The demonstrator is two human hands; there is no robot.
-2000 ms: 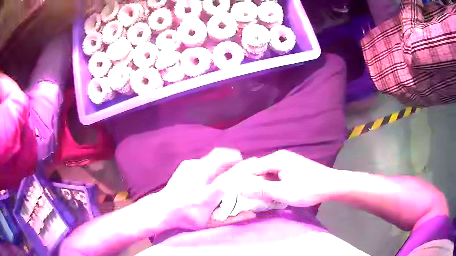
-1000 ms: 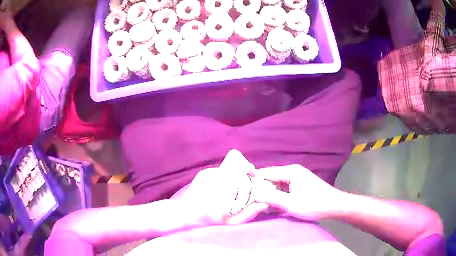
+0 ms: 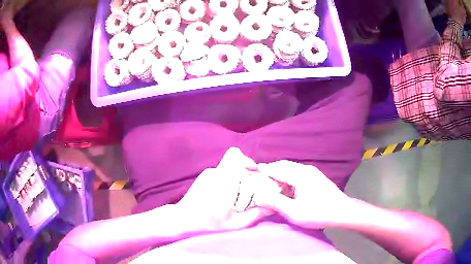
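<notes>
My left hand and my right hand are together over my lap, close to my body. Their fingers close around a pale piece, mostly hidden and washed out by glare; its exact shape cannot be told. Beyond my knees stands a large blue-violet tray with a raised pale rim. It holds many pale toothed rings with dark centre holes, some of them stacked.
A person in pink and red sits at the left. A person's plaid garment is at the right. Small blue crates with pale pieces stand at lower left. Yellow-black tape runs along the floor at right.
The view has shifted, so the tray appears lower and further right than two seconds ago. My hands have stayed together around the pale piece, with the fingers slightly shifted.
</notes>
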